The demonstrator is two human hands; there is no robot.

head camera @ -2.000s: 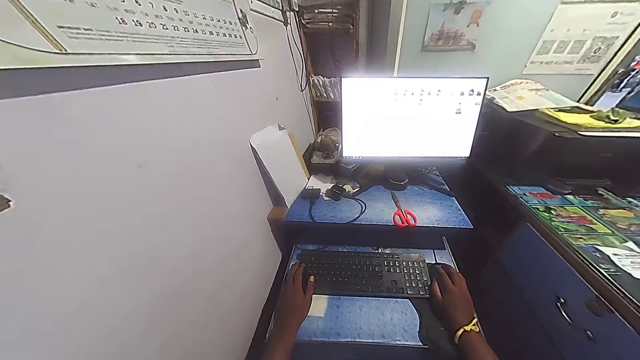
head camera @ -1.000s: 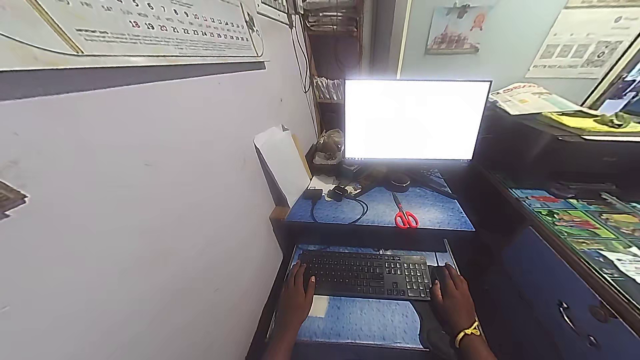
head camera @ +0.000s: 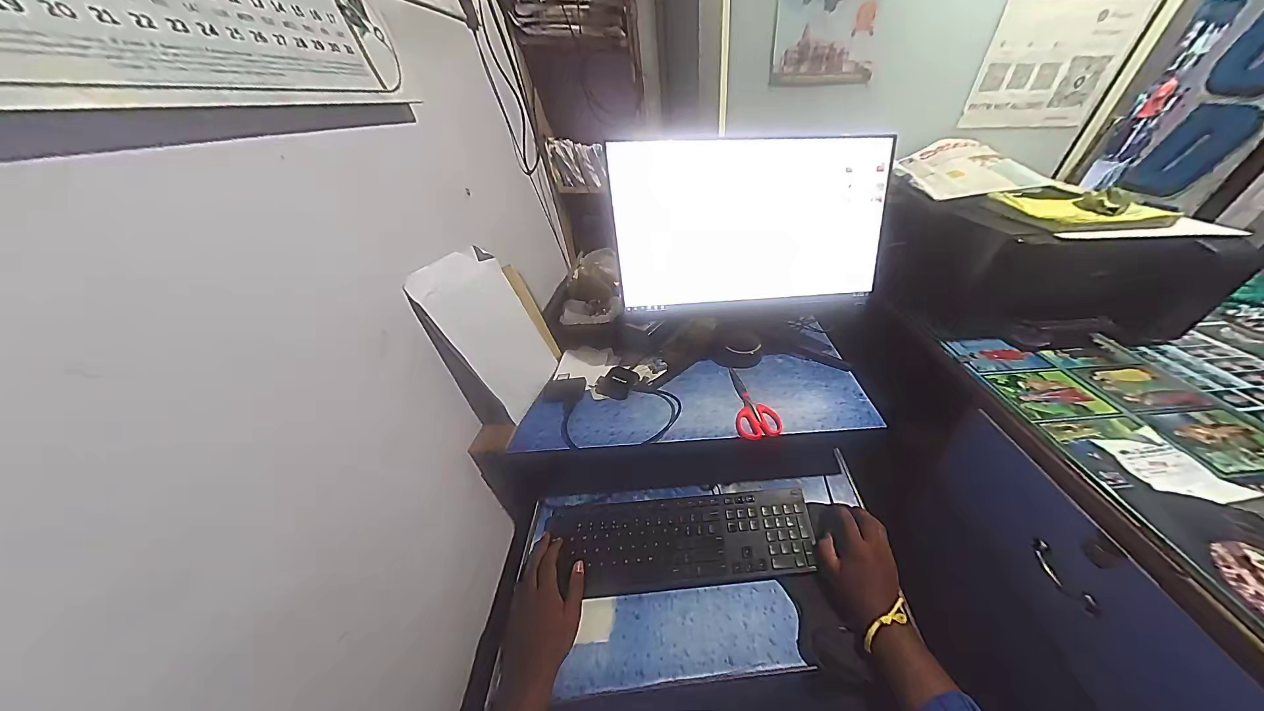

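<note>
My left hand (head camera: 546, 597) rests at the left end of a black computer keyboard (head camera: 681, 538), fingers on its edge. At the keyboard's right end, my right hand (head camera: 861, 563) covers a dark computer mouse (head camera: 829, 519), of which only a part shows; a yellow band circles that wrist. Both keyboard and mouse lie on a blue pull-out tray (head camera: 706, 637). Behind, on the blue desk top, stands a lit monitor (head camera: 750, 222) with a bright, mostly white screen. Red-handled scissors (head camera: 757, 420) lie in front of it, blades pointing toward the monitor.
A black cable (head camera: 676, 405) with adapters lies left of the scissors. White paper (head camera: 484, 321) leans against the left wall. To the right, a black printer (head camera: 1066, 267) carrying papers and a yellow item stands on a counter (head camera: 1136, 395) covered with pictures. Below is a drawer handle (head camera: 1062, 578).
Most icons seen on the monitor two seconds ago are gone; a few show at its right edge now. Both hands have stayed at the keyboard and mouse.
</note>
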